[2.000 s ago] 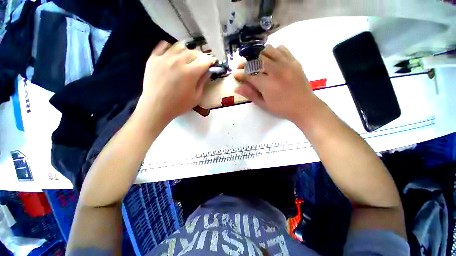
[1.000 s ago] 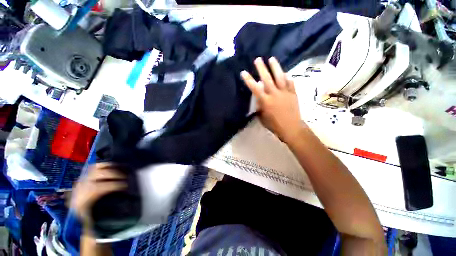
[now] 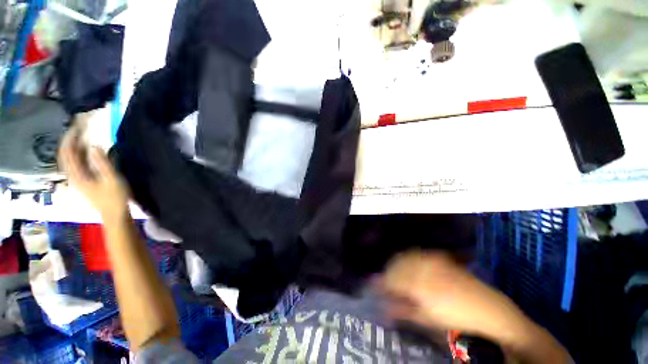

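A black garment piece (image 3: 177, 178) with a dark grey strip and pale grey-white panels (image 3: 278, 146) lies loosely on the table left of the needle area and hangs over the front edge. My left hand (image 3: 92, 167) is blurred at the garment's left side; whether it grips cloth is unclear. My right hand (image 3: 419, 288) is blurred, low in front of my body, below the table edge and right of the hanging cloth. Its fingers are too smeared to tell if they hold anything. The sewing machine's foot area, with a ridged knob (image 3: 442, 51), is at the top.
A black smartphone (image 3: 580, 106) lies on the white table (image 3: 426, 167) at right. Red tape (image 3: 497, 105) marks the bed's front seam. Blue crates (image 3: 533, 245) stand below the table. Another machine (image 3: 32, 138) and dark cloth (image 3: 89, 67) are at left.
The view has shifted. My left hand has moved up from the lower left to the garment's left side. My right hand has left the cloth and dropped toward my body. The garment now hangs over the front edge.
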